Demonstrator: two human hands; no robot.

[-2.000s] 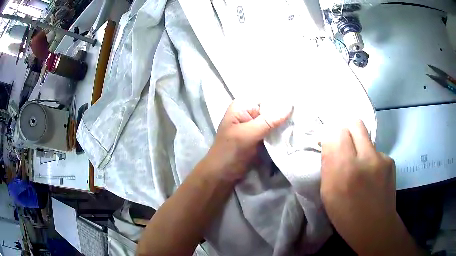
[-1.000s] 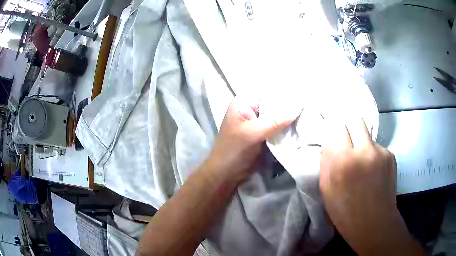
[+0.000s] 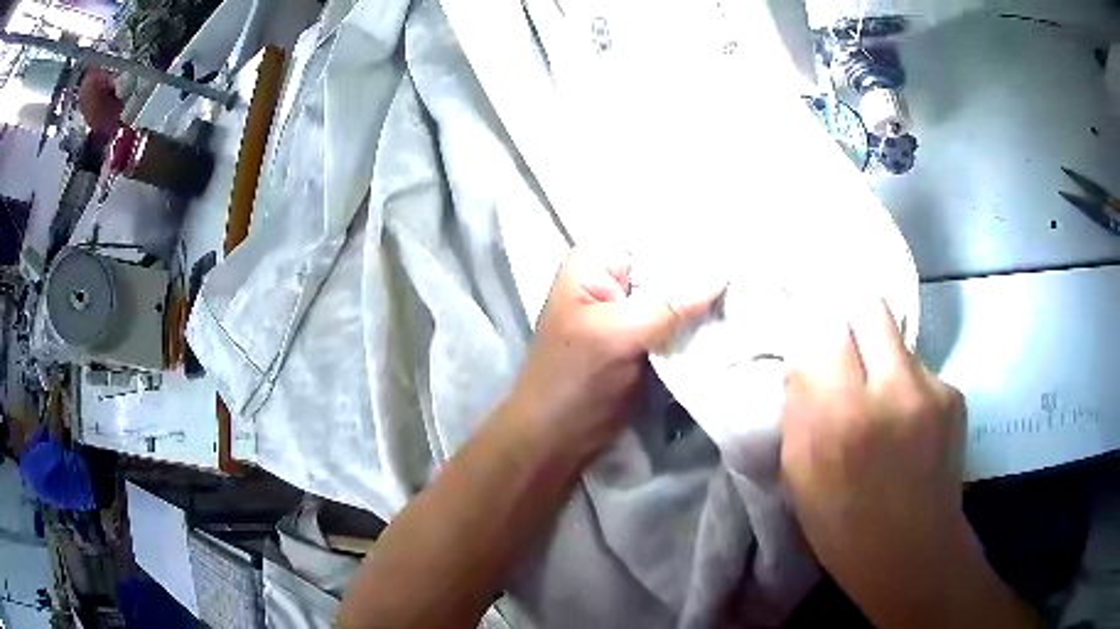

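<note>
A large pale grey-white garment point(image 3: 455, 270) lies over the machine table and hangs over its front edge. Its upper right part glares white under the lamp. My left hand point(image 3: 596, 332) grips the garment near the middle, thumb on top pointing right. My right hand point(image 3: 870, 424) holds the cloth at its right side, fingers bent. A small thin dark line shows on the cloth between the hands; I cannot tell if it is a tool tip, a thread or a fold. The fingertips are partly lost in the glare.
Slim pointed snips or tweezers point(image 3: 1091, 203) lie on the machine bed point(image 3: 1007, 160) at the right. Small metal machine parts point(image 3: 887, 117) stand beside the garment. A brown edging strip point(image 3: 254, 148) and a neighbouring machine point(image 3: 105, 305) are at the left. A blue item point(image 3: 55, 471) is lower left.
The view has shifted slightly. Both hands keep their hold in nearly the same place. The right hand's fingers sit slightly differently, and the dark line beside them shows less plainly than a second ago.
</note>
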